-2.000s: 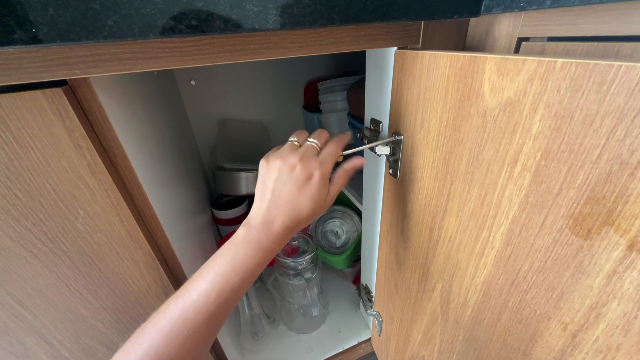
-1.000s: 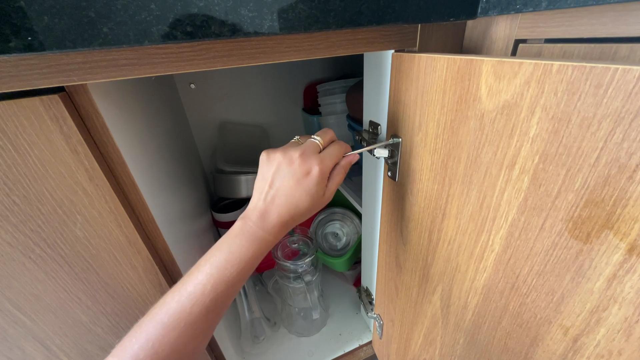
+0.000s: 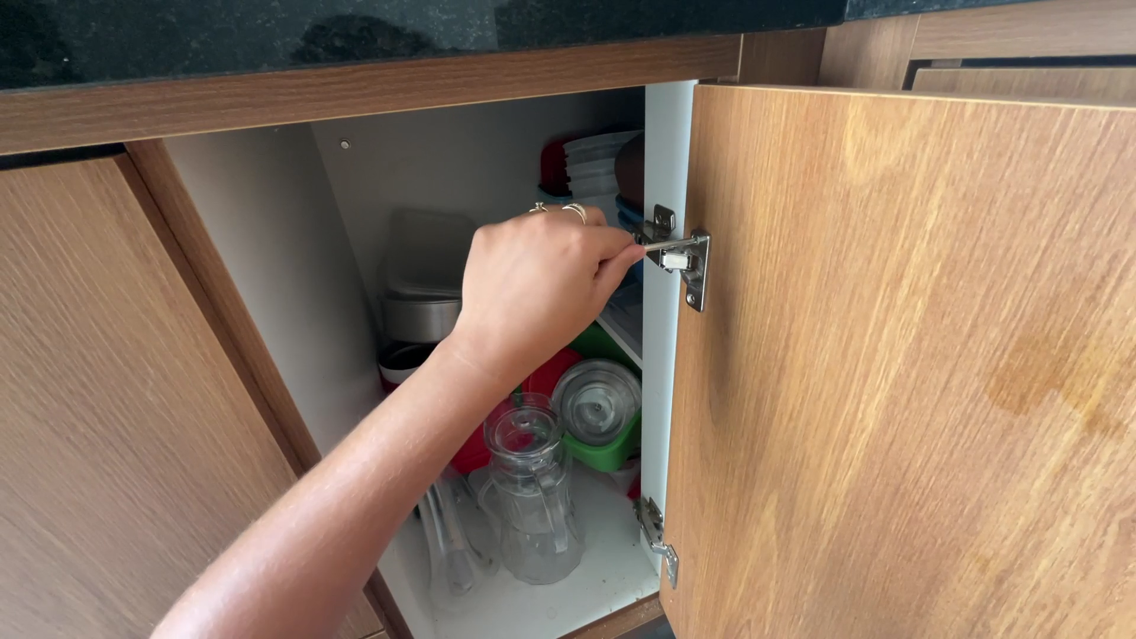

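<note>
My left hand (image 3: 546,284), back toward me and with rings on its fingers, is closed around a thin metal-shafted tool (image 3: 664,245), probably a screwdriver. The handle is hidden inside the fist. The shaft points right, its tip at the upper screw of the upper metal hinge (image 3: 697,271), whose plate sits on the inner face of the open wooden cabinet door (image 3: 887,355). Lower down, a second hinge (image 3: 657,541) joins the door and the white side panel (image 3: 667,382). My right hand is out of view.
Inside the cabinet stand a glass jug (image 3: 535,506), a round glass lid or jar (image 3: 597,402), a green container (image 3: 612,451), a metal container (image 3: 421,318) and stacked plastic tubs (image 3: 595,169). A dark stone countertop (image 3: 426,35) runs above; a wooden door (image 3: 115,382) is at left.
My left hand has turned slightly and its fingers have closed in on the tool; the thumb stood further out earlier. The shaft stays at the upper hinge.
</note>
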